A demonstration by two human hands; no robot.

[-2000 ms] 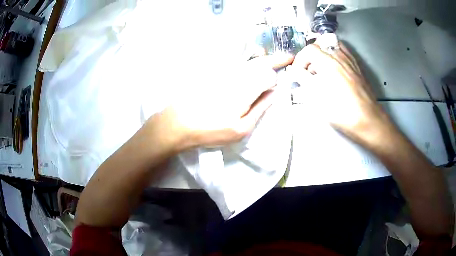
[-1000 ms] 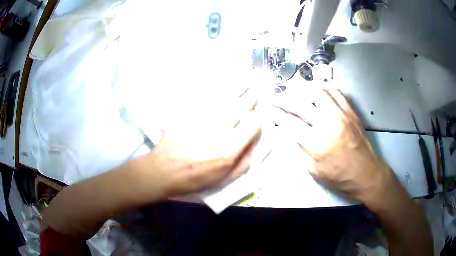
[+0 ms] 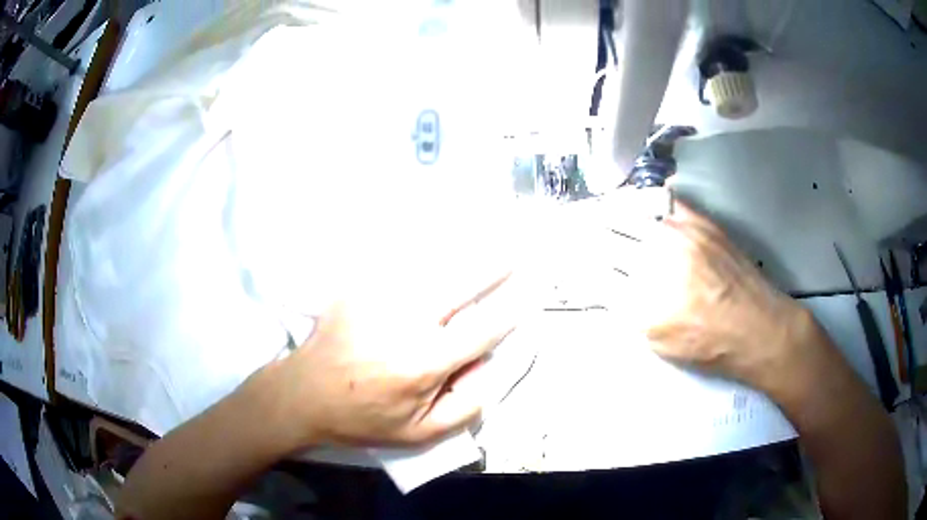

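Observation:
My left hand (image 3: pixel 407 381) lies low over the white cloth, its fingertips washed out by glare. A corner of a white fabric piece (image 3: pixel 432 464) sticks out below it, over the table's front edge. My right hand (image 3: pixel 717 305) is right of and below the presser foot area, fingers pointing up toward the dark round fitting (image 3: pixel 654 168); its fingertips are overexposed. Whether either hand grips the cloth cannot be told. The shiny needle plate area (image 3: pixel 549 175) shows at top centre; the needle is not clear. A large white garment (image 3: pixel 152 264) is heaped at left.
The white machine head (image 3: pixel 651 81) stands above the hands, with a cream ribbed knob (image 3: pixel 734 93) at upper right. A thin dark-handled tool (image 3: pixel 874 340) and slim blue and orange tools (image 3: pixel 899 320) lie at far right. Dark and orange tools (image 3: pixel 25 274) lie at far left.
Both hands have come down from close beside the foot and lie farther apart than two seconds ago. The fabric corner at the front edge shows less. The camera view has also shifted.

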